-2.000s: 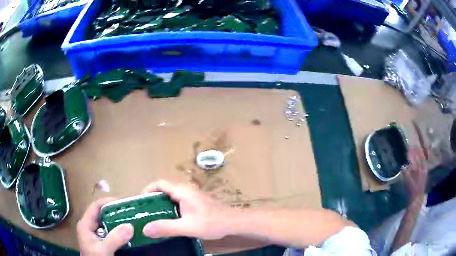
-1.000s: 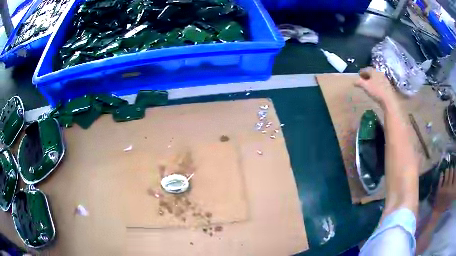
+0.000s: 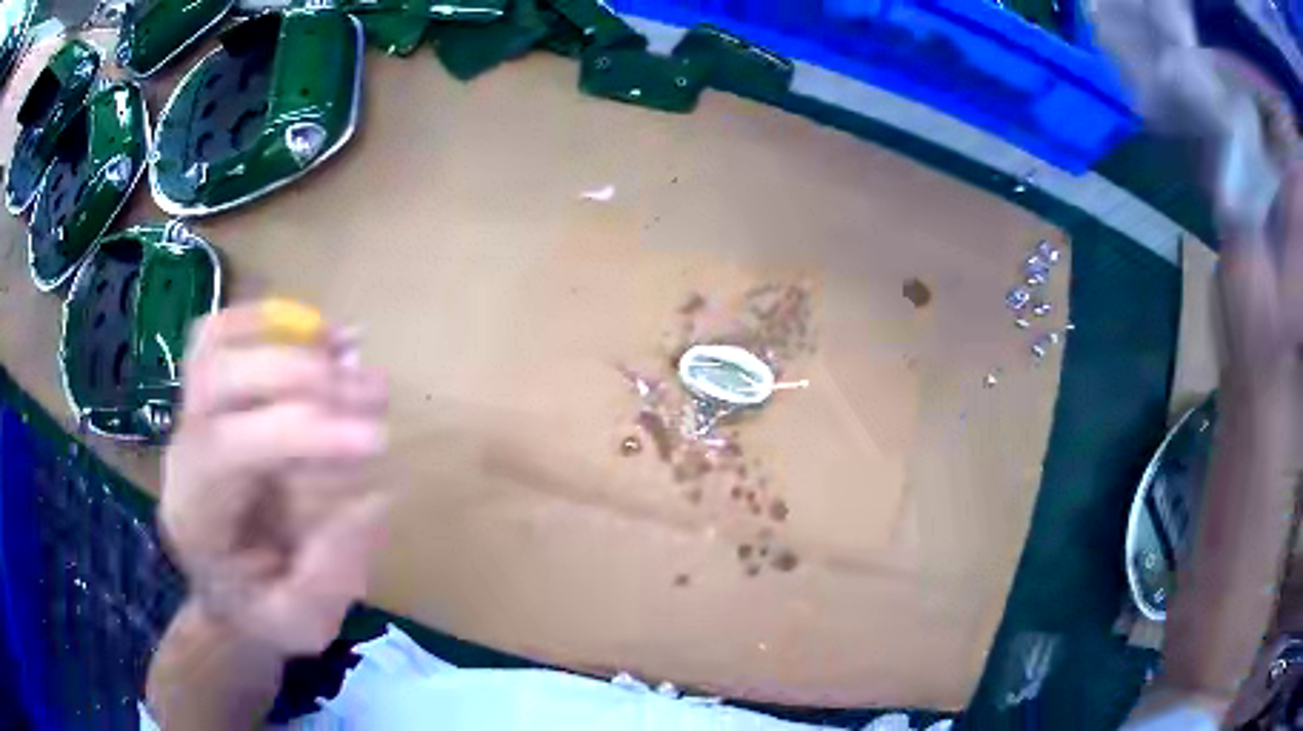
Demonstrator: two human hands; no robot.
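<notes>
My left hand point(image 3: 279, 471) is raised, blurred, beside the housings at left. Its fingers are curled, with an orange patch at a fingertip; I cannot tell whether it holds anything. A forearm point(image 3: 1246, 471) runs up the right edge to a blurred hand near the blue bin; I cannot tell whether it is mine. Its hand's grip is unclear. A small white oval cup point(image 3: 726, 376) stands on the brown-stained patch, with a thin pale stick resting in it. The nearest green housing point(image 3: 143, 336) with silver rim lies left on the cardboard point(image 3: 472, 257).
More glossy green housings point(image 3: 257, 114) are grouped at upper left. Loose green cover plates point(image 3: 643, 79) lie along the cardboard's top edge, below the blue bin point(image 3: 943, 64). Small silver fittings point(image 3: 1039, 293) lie at right. Another housing point(image 3: 1165, 514) is partly hidden by the forearm.
The view has swung left and down. The housing held in both hands two seconds ago is gone from them. My left hand has come up into view at left.
</notes>
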